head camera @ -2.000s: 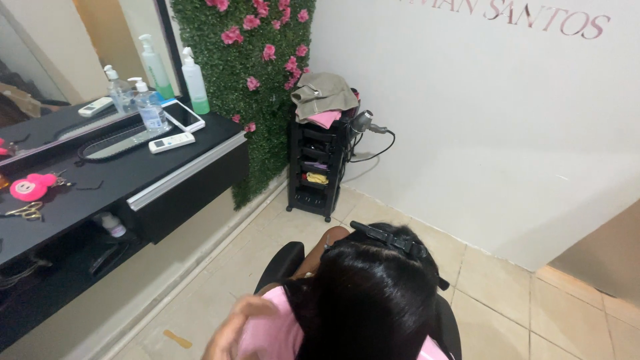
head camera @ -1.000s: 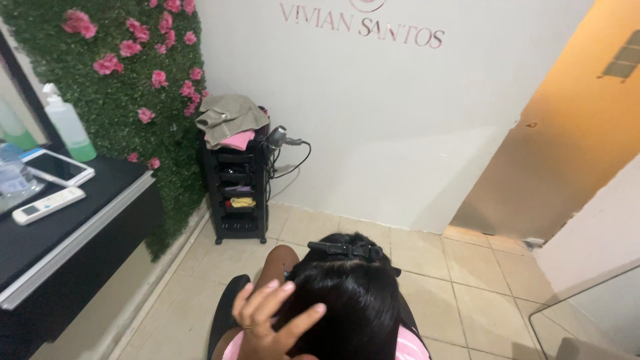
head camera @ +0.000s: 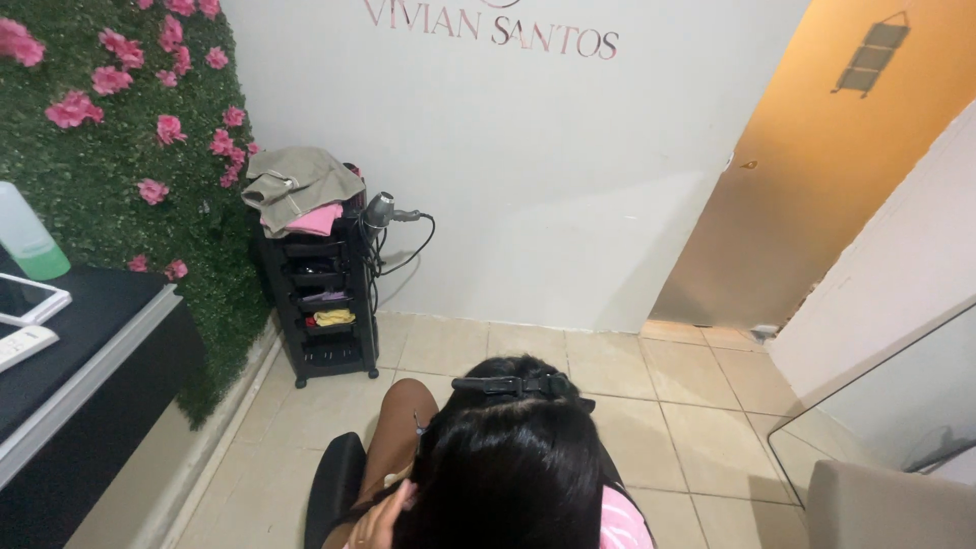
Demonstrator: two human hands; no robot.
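Observation:
A seated person's long dark hair [head camera: 511, 465] fills the lower middle of the head view, parted across the crown. Black sectioning clips [head camera: 511, 385] hold the front section above the parting. At the bottom, my left hand [head camera: 381, 522] touches the left edge of the hair beside the person's shoulder; part of it is cut off by the frame, and whether its fingers hold any strands is unclear. A small metallic clip [head camera: 418, 427] shows at the hair's left side. My right hand is out of view.
A black chair armrest [head camera: 335, 488] stands left of the person. Farther off is a black wheeled trolley [head camera: 278, 305] with a hair dryer [head camera: 379, 212] on its side. A black counter [head camera: 107, 305] juts in from the left; a mirror [head camera: 900, 412] and a beige seat [head camera: 884, 507] are at the right.
The view has swung to the right. My left hand, spread over the hair one second ago, is now lower, at the hair's left edge.

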